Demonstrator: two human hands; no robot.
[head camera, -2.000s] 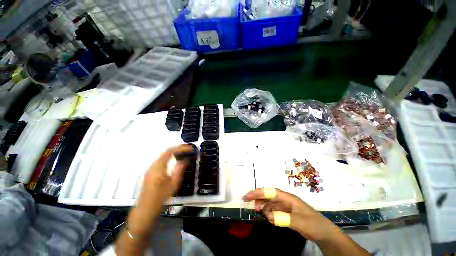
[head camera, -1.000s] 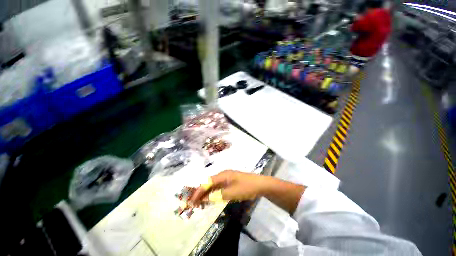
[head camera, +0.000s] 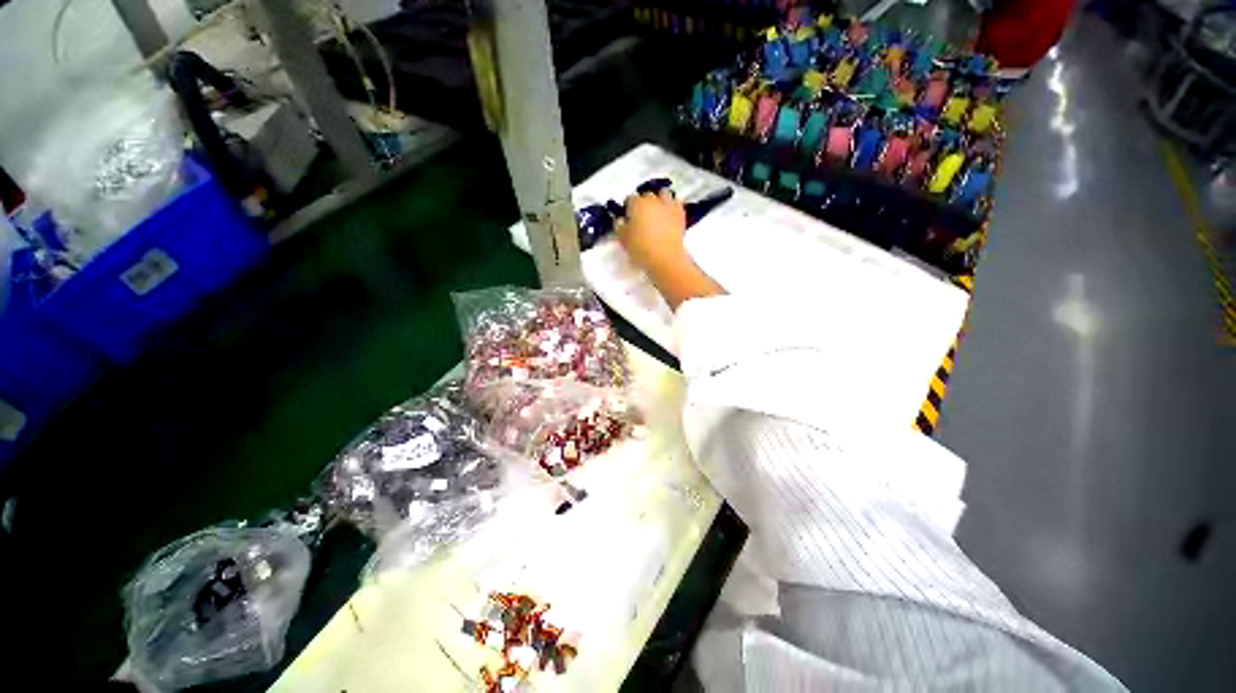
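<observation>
My right hand (head camera: 655, 233) reaches to the far end of the white tray (head camera: 827, 291) at the right, over black pieces (head camera: 592, 224). Its fingertips are at a black piece; whether it grips one cannot be told. My left hand is out of the picture. A loose pile of small copper-coloured parts (head camera: 522, 639) lies on the white work sheet (head camera: 596, 569) at the bottom.
Clear bags of copper-coloured parts (head camera: 549, 359), silver-grey parts (head camera: 414, 467) and black parts (head camera: 224, 596) stand along the sheet. A metal post (head camera: 531, 136) rises beside the tray. A blue bin (head camera: 136, 278) is at left, a multicoloured rack (head camera: 854, 122) behind. A person's red garment shows top right.
The view has turned right since the first frame. My right hand has left the copper-coloured pile and moved out to the black pieces on the right tray. My left hand has gone out of view.
</observation>
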